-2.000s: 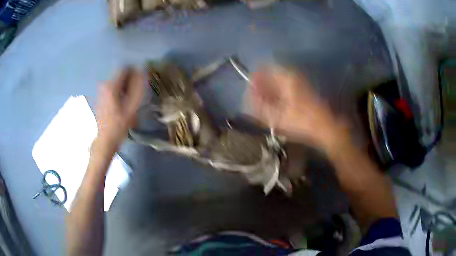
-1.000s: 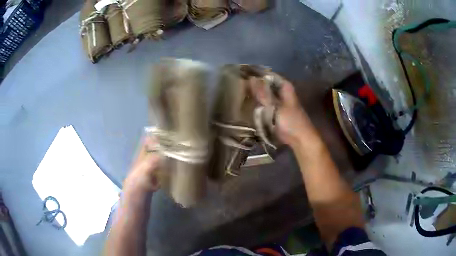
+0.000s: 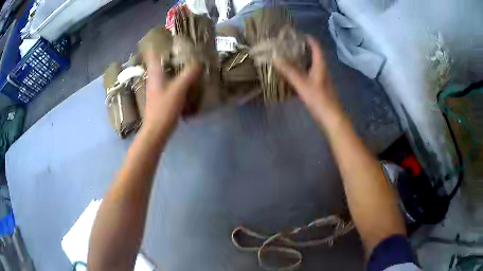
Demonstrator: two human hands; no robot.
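Observation:
Brown tied fabric bundles stand in a row at the far side of the grey table. My left hand [image 3: 168, 90] is around a bundle [image 3: 198, 45] near the middle of the row, with its thumb across the front. My right hand [image 3: 312, 79] grips the right-hand bundle [image 3: 276, 84] at its tied middle. Both hands and these bundles are blurred. Another bundle with a white ticket [image 3: 226, 44] lies between them. A bundle with a cream tie [image 3: 123, 106] is at the row's left end. A loose looped fabric strip [image 3: 278, 247] lies nearer to me.
A white sheet [image 3: 79, 233] lies at lower left, partly behind my left forearm. An iron [image 3: 410, 190] with a red detail is at the right, beside my right forearm. A blue plastic basket [image 3: 36, 70] is at upper left. Pale cloth [image 3: 357, 47] hangs at the upper right.
Both hands have moved away from me with the bundles, from mid-table to the row at the far side. The loose strip now shows on the table.

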